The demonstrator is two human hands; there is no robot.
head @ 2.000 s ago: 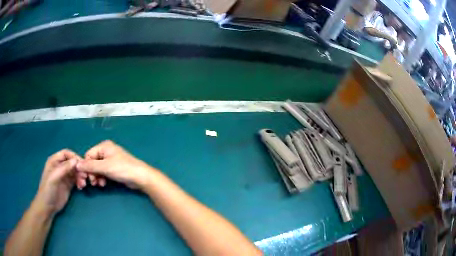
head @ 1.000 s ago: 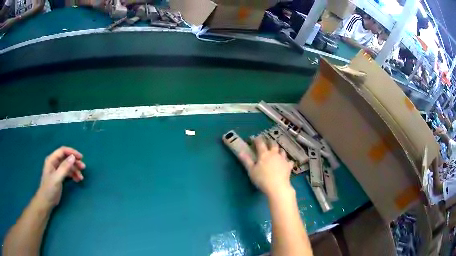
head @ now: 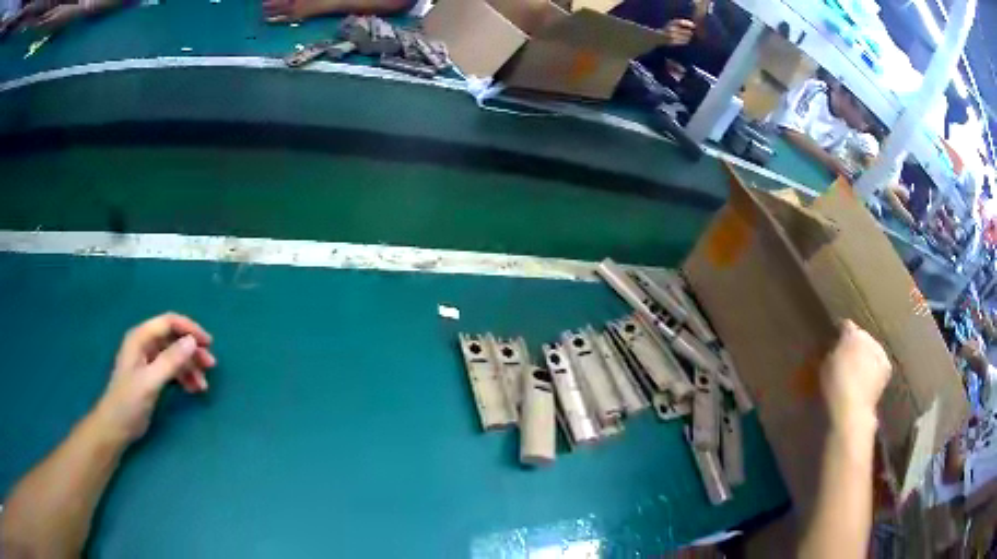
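Note:
Beige-grey handle shells (head: 537, 415) lie on the green bench right of centre. Several stand side by side in a loose row, with small holes near their far ends; others lie piled against the carton. My left hand (head: 159, 366) is over the bench at the left, away from the shells, fingers curled and thumb near the index finger; whether it holds something small cannot be seen. My right hand (head: 856, 371) is at the brown carton (head: 765, 317) on the right, fingers curled at its upper part; the fingertips and any hold are hidden.
A small white piece (head: 448, 312) lies on the bench. A pale strip (head: 328, 253) borders the dark green conveyor belt (head: 361, 191). Beyond it are more shells (head: 383, 42), an open carton (head: 569, 60) and people at work, including a person in white (head: 820, 115).
My right hand has moved from my left hand to the shells, then right to the carton. The near shells are now spread in a loose row. My left hand has stayed nearly still.

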